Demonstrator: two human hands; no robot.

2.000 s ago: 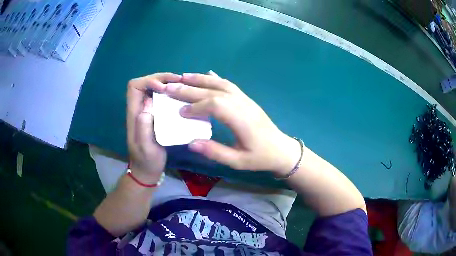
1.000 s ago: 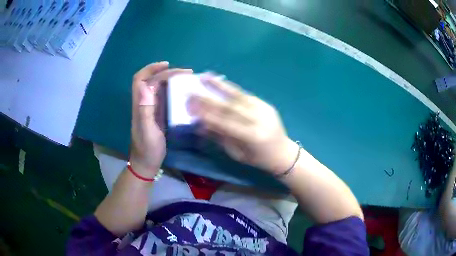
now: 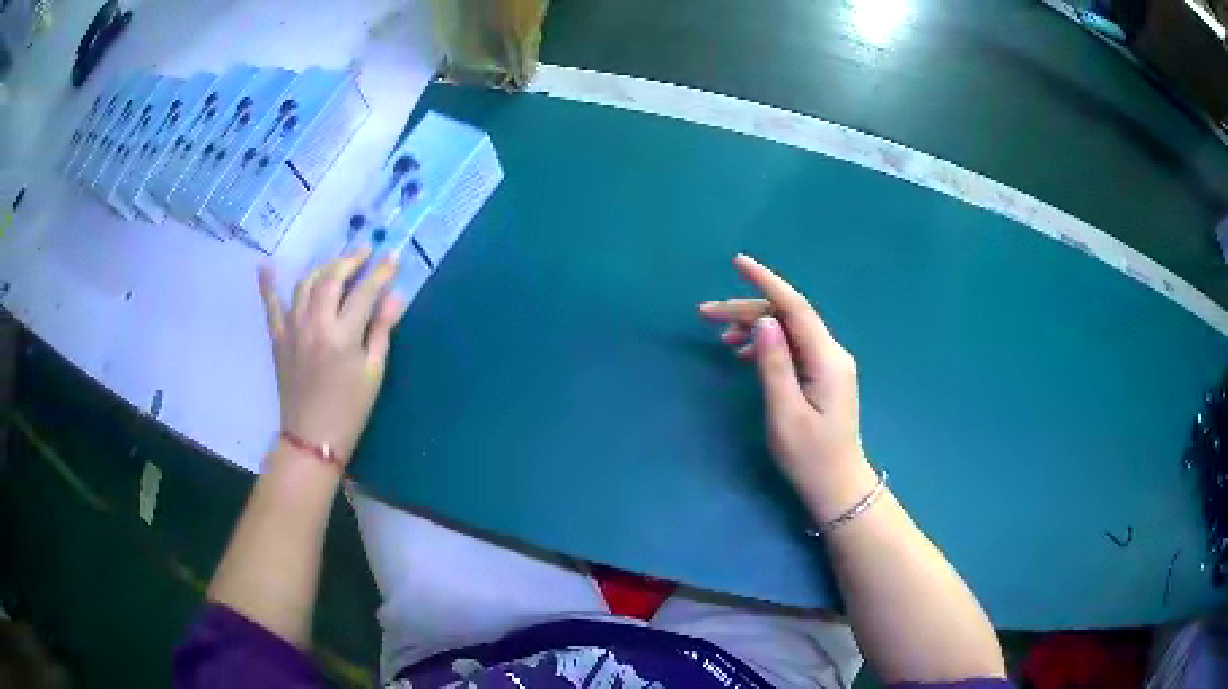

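Observation:
A pale-blue product box (image 3: 458, 182) with dark product pictures lies tilted across the border between the white table and the blue-green bench top. My left hand (image 3: 327, 343) is at its near end, with fingertips on the box and the thumb by its near right corner; the hand hides that end. My right hand (image 3: 801, 384) is over the middle of the bench top, empty, with fingers partly curled and the index finger extended.
Several similar boxes (image 3: 290, 162) stand in a slanted row on the white table (image 3: 81, 303). A brown carton (image 3: 488, 41) is at the top. A dark conveyor (image 3: 754, 67) runs beyond the white edge strip (image 3: 808, 135). A black heap (image 3: 1212, 464) is at the right edge.
The box, earlier between both hands above the bench with a white panel showing, is now at the left by the row. My hands have moved apart, and the view has shifted left.

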